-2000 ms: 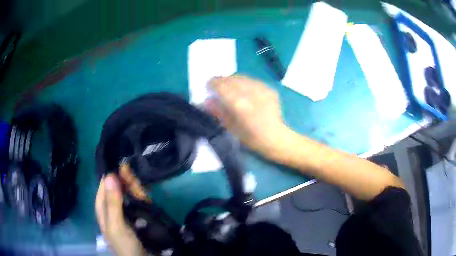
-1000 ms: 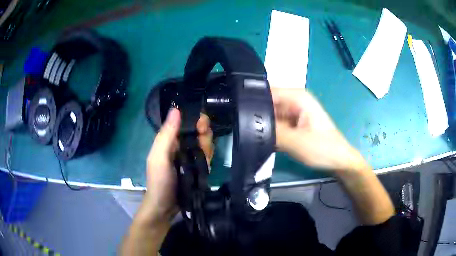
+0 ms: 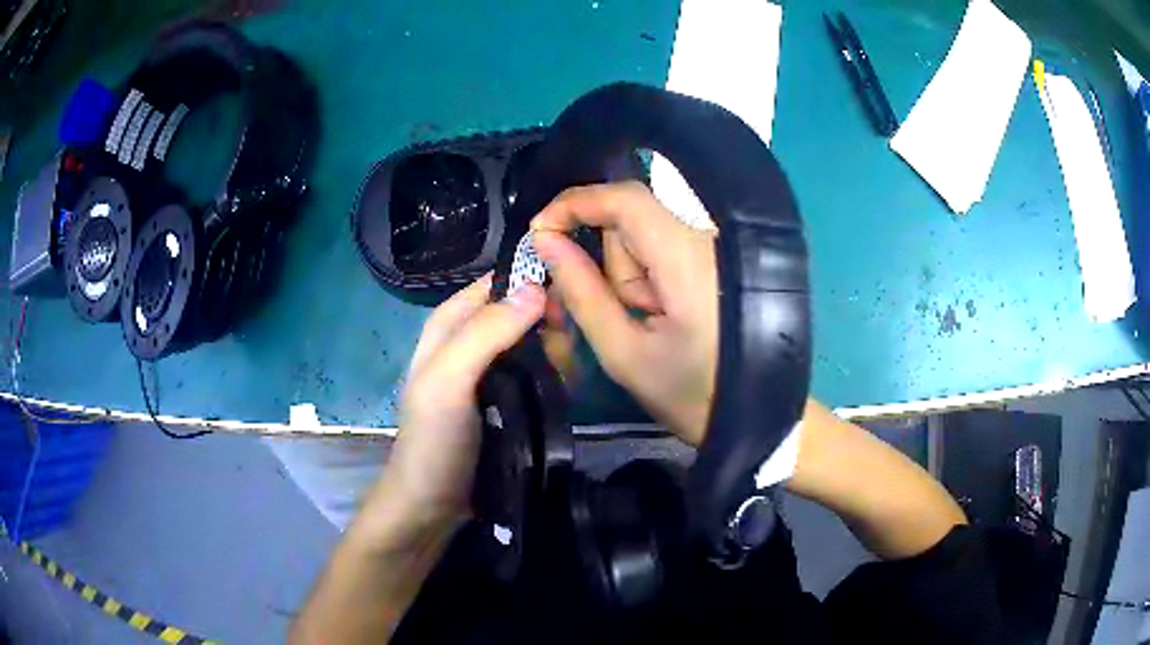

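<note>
Black over-ear headphones [image 3: 766, 290] are held up in front of me, the padded headband arching to the right and the cups low near my body. My left hand [image 3: 460, 365] grips the headband arm above a cup. My right hand [image 3: 631, 277] reaches through the headband loop, thumb and index finger pinched at a small white printed label [image 3: 527, 262] on the inner side of the arm. Whether the fingertips still hold the label's edge cannot be told. A white label sheet [image 3: 725, 63] lies behind, partly hidden by the headband.
A black cradle with glossy wells [image 3: 435, 212] sits behind my hands. Labelled headphones [image 3: 162, 284] are stacked left, beside a blue cap [image 3: 88, 114] and silver-grey box [image 3: 35, 239]. Black tweezers [image 3: 861, 76] and white strips [image 3: 965, 107] lie right. The bench's pale edge [image 3: 883, 408] runs in front.
My right hand has moved from the label sheet to the inside of the headband arm. The headphones have turned, the headband swinging right, and the cradle now shows more fully.
</note>
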